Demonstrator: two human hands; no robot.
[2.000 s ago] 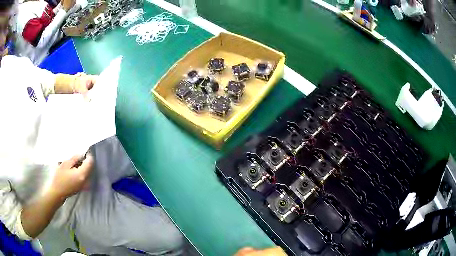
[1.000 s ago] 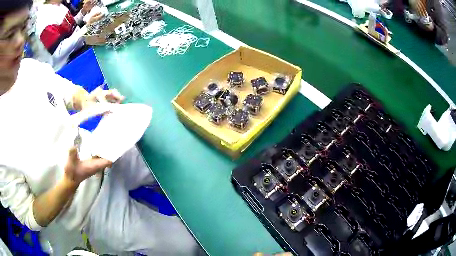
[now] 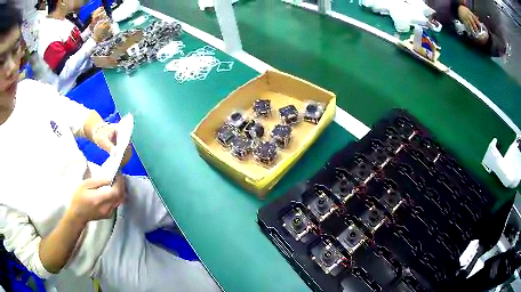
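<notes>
A large black blister tray (image 3: 411,199) lies at the lower right on the green bench, with two rows of square modules in its left part; one module (image 3: 297,221) sits at its left corner. A shallow yellow-brown carton tray (image 3: 228,169) lies left of it and holds several loose modules, one of them (image 3: 266,153) near its front wall. Neither of my hands is in the picture.
A seated person (image 3: 54,171) at the left holds a folded white paper sheet (image 3: 117,149). Thin white frames (image 3: 194,64) and a heap of parts (image 3: 143,45) lie at the upper left. A white housing (image 3: 503,162) lies at the right.
The small piece of a hand at the bottom edge has gone out of the picture. The neighbouring person has folded the paper sheet and holds it narrow. The camera view has shifted slightly.
</notes>
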